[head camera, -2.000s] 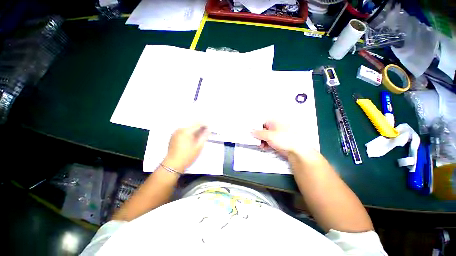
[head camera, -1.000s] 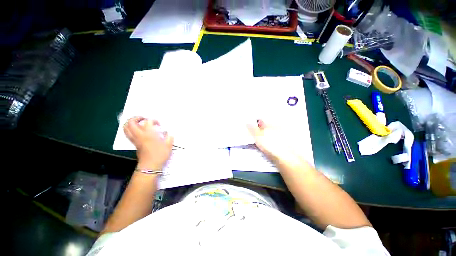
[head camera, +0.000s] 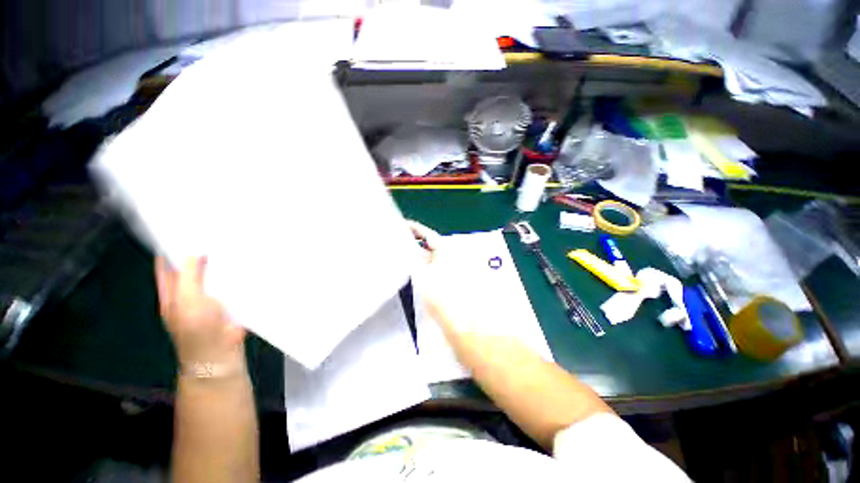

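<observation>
White paper sheets (head camera: 264, 179) are held up and tilted over the left part of the bench, blurred at their left edge. My left hand (head camera: 196, 307) grips their lower left edge, with its fingers partly hidden. My right hand (head camera: 424, 253) is at their right edge; its fingers are partly hidden, and I cannot tell whether they grip. Another white sheet with a small round dark mark (head camera: 486, 292) lies on the bench under my right forearm. A further sheet (head camera: 354, 377) lies at the bench's front edge.
On the green mat (head camera: 566, 363) at right lie a caliper (head camera: 563, 288), a yellow utility knife (head camera: 603, 272), blue markers (head camera: 698, 321), crumpled white strip (head camera: 636, 300), masking tape (head camera: 617, 218) and yellow tape roll (head camera: 766, 327). A small fan (head camera: 499, 124) and white roll (head camera: 533, 188) stand behind.
The upper sheets have been raised off the bench and moved left, with my left hand holding them. The view has tilted up, showing the shelf behind. My right hand has stayed near the sheets' right side.
</observation>
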